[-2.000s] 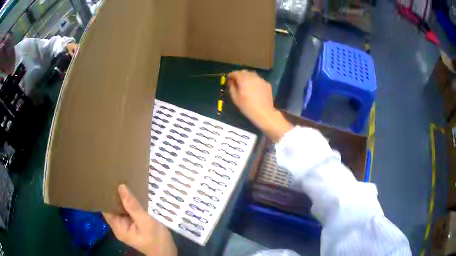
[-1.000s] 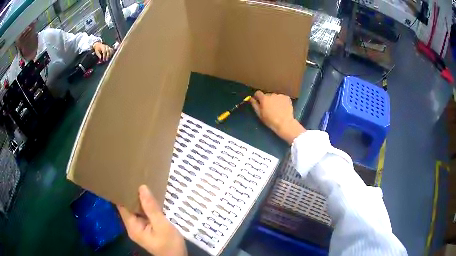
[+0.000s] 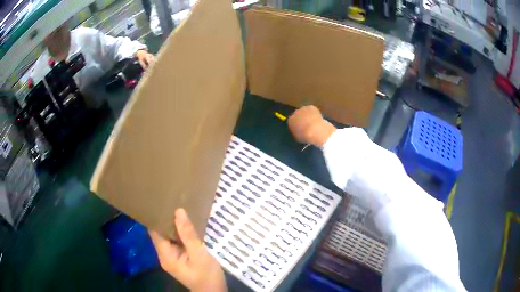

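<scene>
My left hand grips the lower edge of a brown cardboard-backed sheet, tilted up from the bench. A white slotted parts sheet with rows of dark slots lies flat beside it, partly hidden behind the cardboard. My right hand is closed over a small yellow tool, whose tip shows left of the fingers. A thin pale line shows below that hand. Another brown board stands upright behind my right hand.
A blue bin is at lower left. An open carton holding slotted sheets is at lower right, partly under my right sleeve. A blue stool stands on the floor at right. A person in white sits opposite, behind a black fixture.
The yellow tool, earlier lying mostly exposed at my right fingertips, is now mostly covered by that hand. The held cardboard and standing board have separated at the top. The view has shifted.
</scene>
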